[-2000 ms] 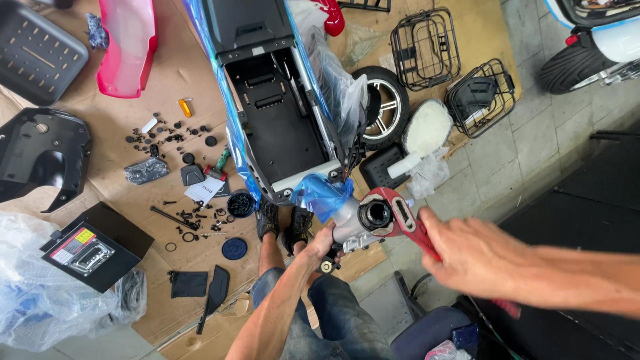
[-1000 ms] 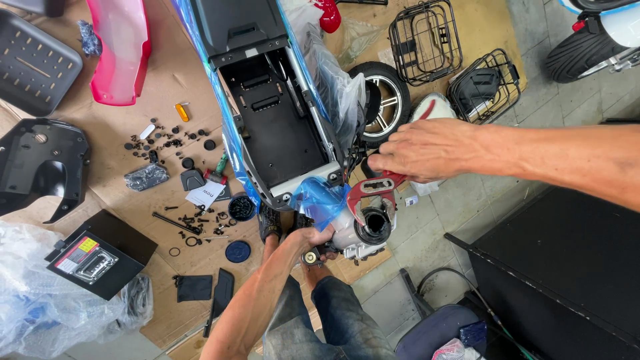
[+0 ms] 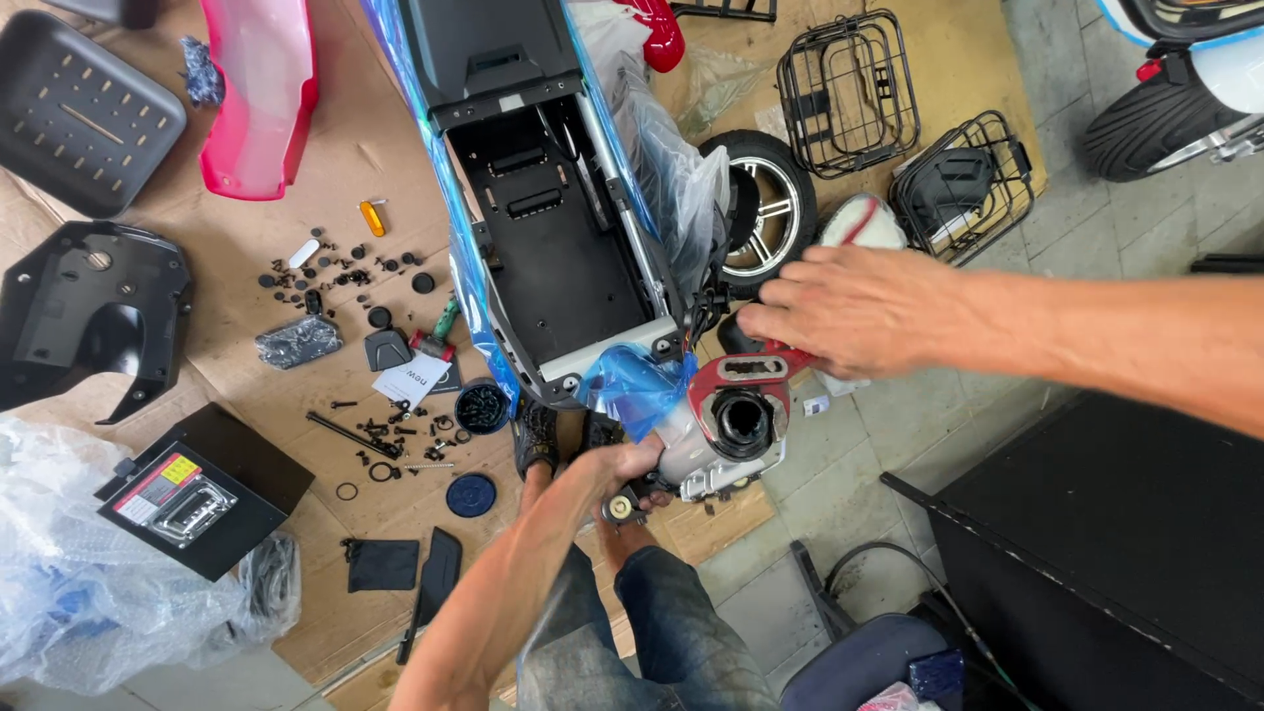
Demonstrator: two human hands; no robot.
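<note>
My right hand (image 3: pixel 844 306) grips the handle of a red pipe wrench (image 3: pixel 755 367), whose head sits around the dark round opening at the top of a silver metal steering head (image 3: pixel 681 444). With my left hand (image 3: pixel 627 474) I hold the lower left side of that part, beside a small bracket with a brass-coloured centre (image 3: pixel 619 508). Blue film (image 3: pixel 632 385) clings between the steering head and the scooter's frame. The scooter body (image 3: pixel 553 247), with its black compartment exposed, extends upward from there. My left fingers are partly hidden behind the part.
Loose screws (image 3: pixel 380 434), a round tub of fasteners (image 3: pixel 482 406) and a black boxed unit (image 3: pixel 207 494) lie on cardboard at left. A spoked wheel (image 3: pixel 765 212) and wire baskets (image 3: pixel 849 94) are at upper right. A black cabinet (image 3: pixel 1106 533) and a chair (image 3: pixel 859 662) stand at lower right.
My right hand has moved from the right of the steering head to its upper right, swinging the wrench handle round with it. My left hand stays on the part.
</note>
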